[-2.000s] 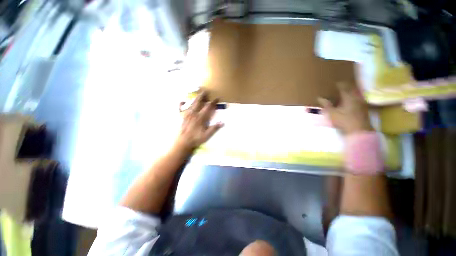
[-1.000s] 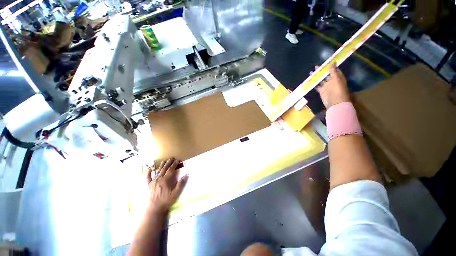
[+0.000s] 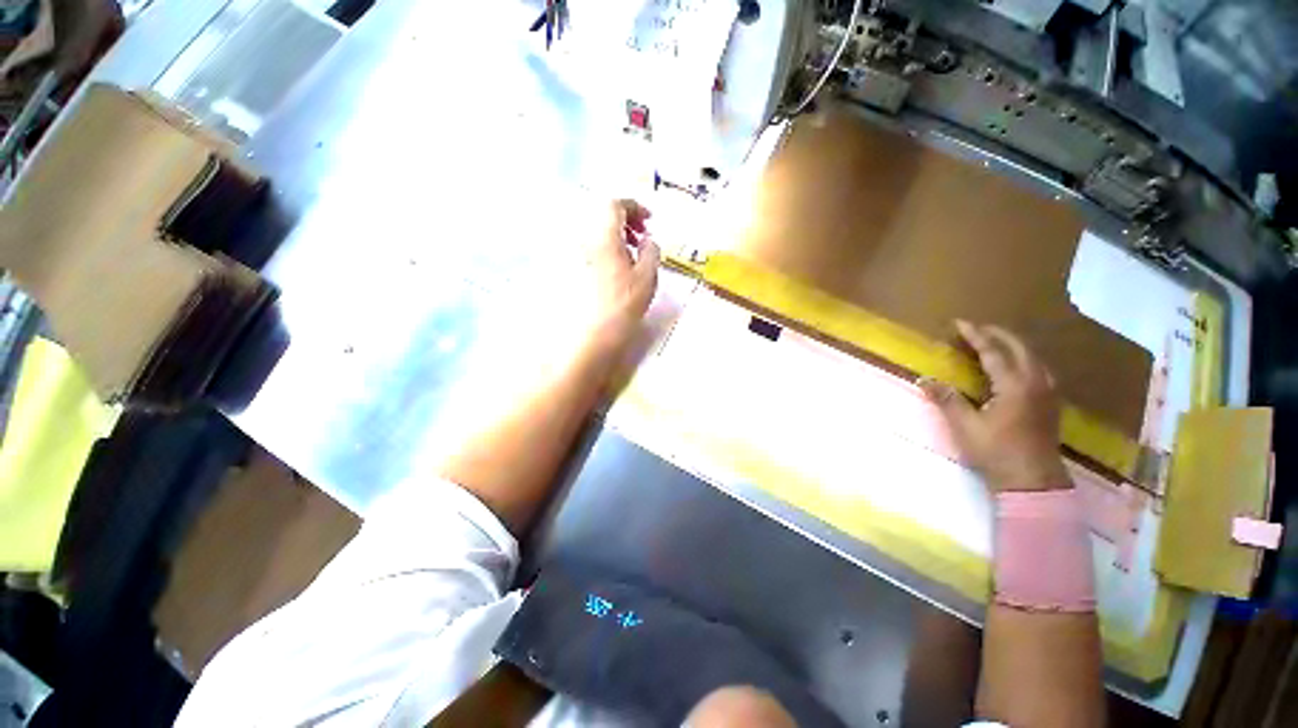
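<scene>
A brown cut panel (image 3: 911, 213) with a notched corner lies on the white sewing template (image 3: 811, 413). The yellow hinged strip (image 3: 840, 316) lies flat across the panel's near edge. My right hand (image 3: 1008, 405), with a pink wristband, rests on the strip right of its middle, fingers spread; I cannot tell if it grips it. My left hand (image 3: 629, 270) is beyond the strip's left end, by the sewing head (image 3: 712, 86). Its fingers are partly lost in glare, and I cannot tell if it holds anything. The yellow end tab (image 3: 1217, 498) is at the template's right edge.
The left panel stack (image 3: 107, 242) sits on the table's left edge, with yellow sheets (image 3: 50, 455) and spare brown pieces (image 3: 249, 548) below it. The metal drive rail (image 3: 996, 107) runs behind the template. Brown sheets stand at the lower right.
The yellow strip was raised in my right hand and now lies across the panel. My right hand has come down with it. My left hand has left the panel's near left corner. The view has turned left.
</scene>
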